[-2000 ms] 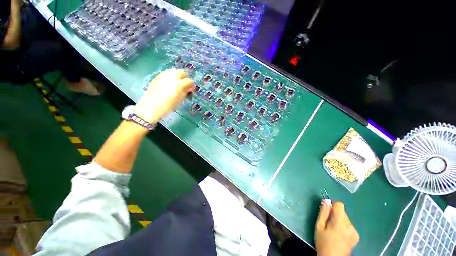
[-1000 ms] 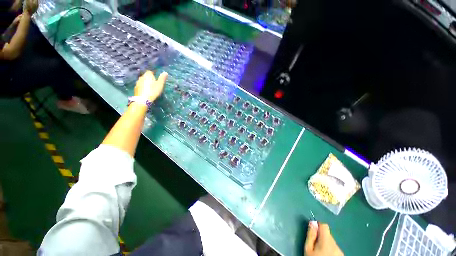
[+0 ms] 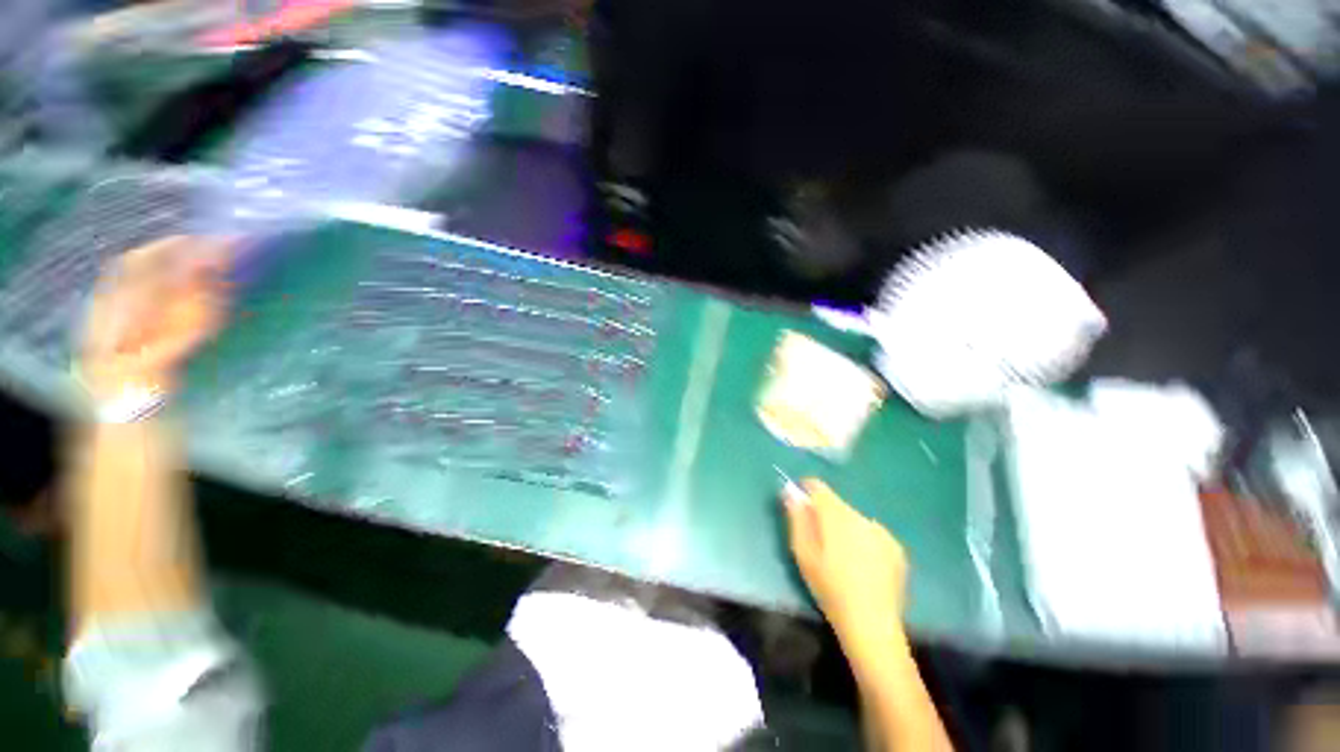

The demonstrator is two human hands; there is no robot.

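Observation:
The frame is strongly blurred. My left hand point(image 3: 155, 316) is at the far left over the bench, by the blurred clear trays point(image 3: 88, 257); its fingers are smeared and I cannot tell if it holds anything. A clear blister tray point(image 3: 485, 375) with dark reddish units lies on the green mat between my hands. My right hand point(image 3: 841, 551) is closed near the front edge, right of the thin white line, with a thin pointed tool point(image 3: 788, 479) sticking out of the fist.
A bag with gold parts point(image 3: 817, 394) lies beyond my right hand. A white fan point(image 3: 982, 320) stands behind it. A white compartment tray point(image 3: 1112, 514) and an orange-brown tray point(image 3: 1273, 566) are at the right. A dark machine is behind the bench.
The view has turned to the right, so the bench things appear further left and the orange-brown tray shows. My right hand still holds the thin tool.

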